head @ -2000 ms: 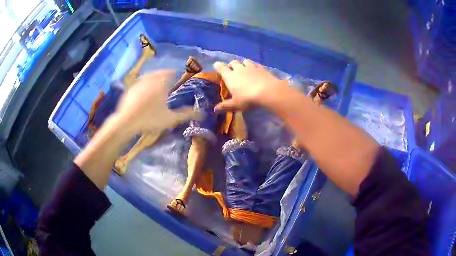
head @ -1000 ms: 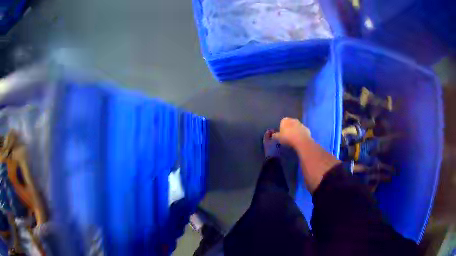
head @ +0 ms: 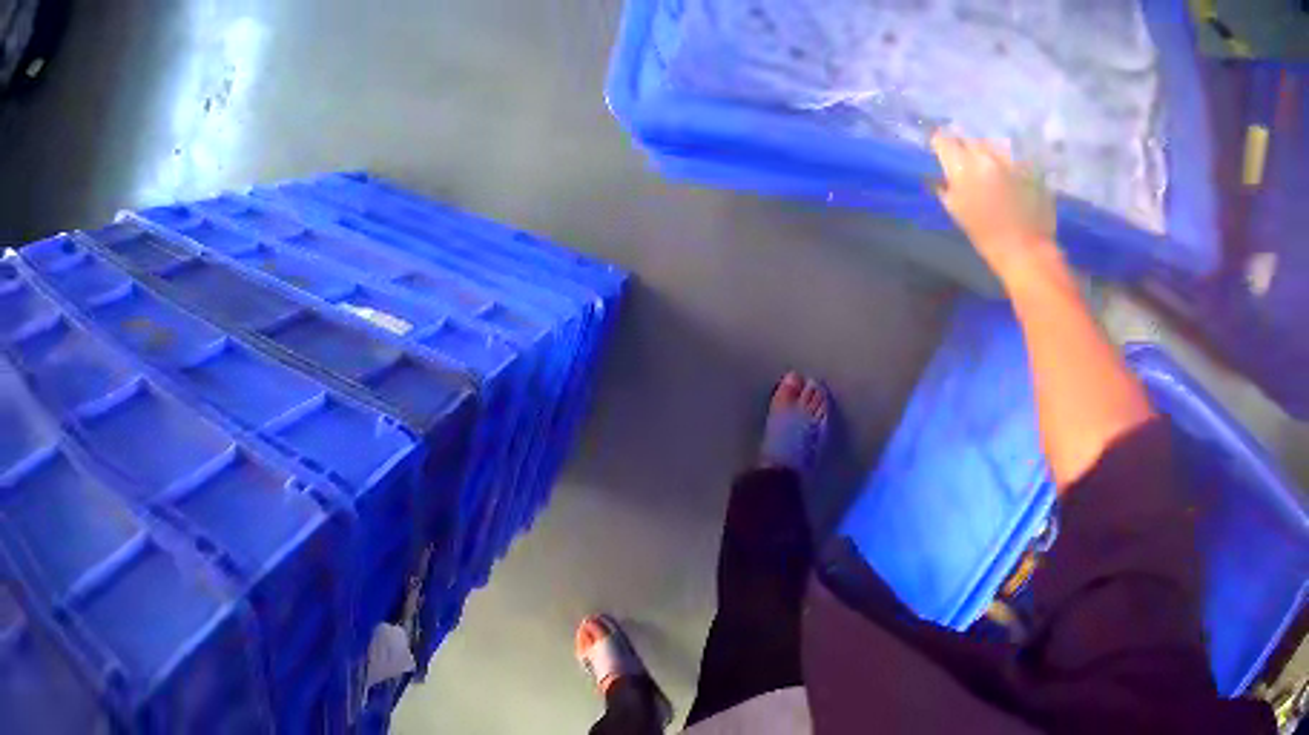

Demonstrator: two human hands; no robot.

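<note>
A shallow blue crate (head: 775,151) lined with whitish plastic film (head: 919,58) lies at the upper right, with no leg parts visible on the film. My right hand (head: 998,201) reaches out to its near side, fingers curled over the rim at the film's edge. My left hand is not in view.
A tall stack of ribbed blue crates (head: 259,373) stands at the left, with a white label low down. A deep blue bin (head: 948,460) stands at the lower right, its inside mostly hidden by my arm and clothing. My feet are on the grey floor (head: 689,359) between them.
My view has turned from the crate holding leg parts to the stack's side and the lined crate. My right hand has moved up and forward to that crate's rim. My left hand has left view.
</note>
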